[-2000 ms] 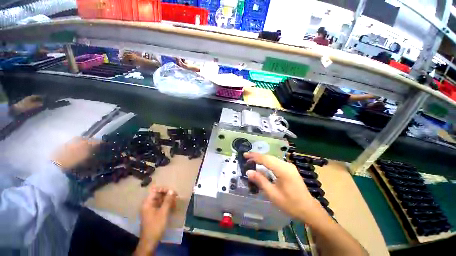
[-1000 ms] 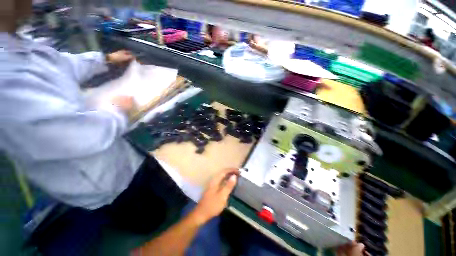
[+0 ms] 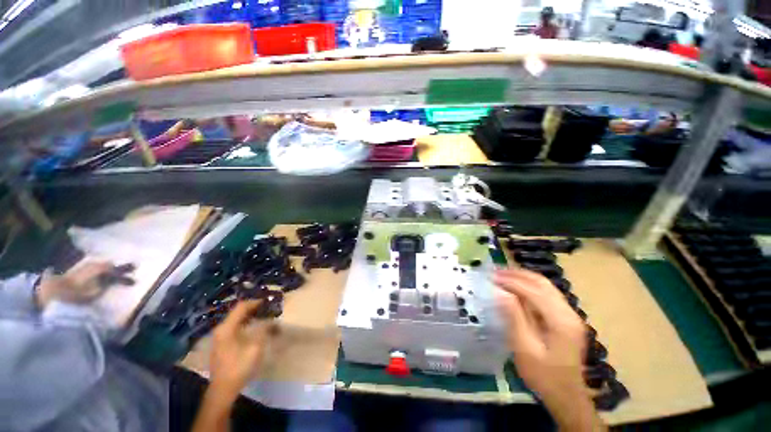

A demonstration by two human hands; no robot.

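Note:
The silver fixture (image 3: 423, 316) stands in front of me, with a red knob low on its front. A black moulded part (image 3: 407, 268) lies lengthwise in its nest, round head toward the pale green plate. My left hand (image 3: 239, 342), blurred, is at the near edge of the loose pile of black parts (image 3: 254, 261) on cardboard. Dark parts show at its fingertips; whether it grips one is unclear. My right hand (image 3: 548, 337) is beside the fixture's right side, fingers apart and bent, no part visible in it. It partly covers the row of black parts (image 3: 604, 371) on the right cardboard.
At left, a neighbour's hand (image 3: 80, 283) holds a small dark part over white sheets (image 3: 139, 245). Another filled pad (image 3: 727, 283) lies far right, beyond the shelf post (image 3: 685, 169). A shelf (image 3: 338, 72) with red bins (image 3: 188, 51) crosses above the bench.
The view has swung back from the left to face the fixture. Both hands have left the fixture's lower sides: the left moved to the pile, the right rose beside the fixture.

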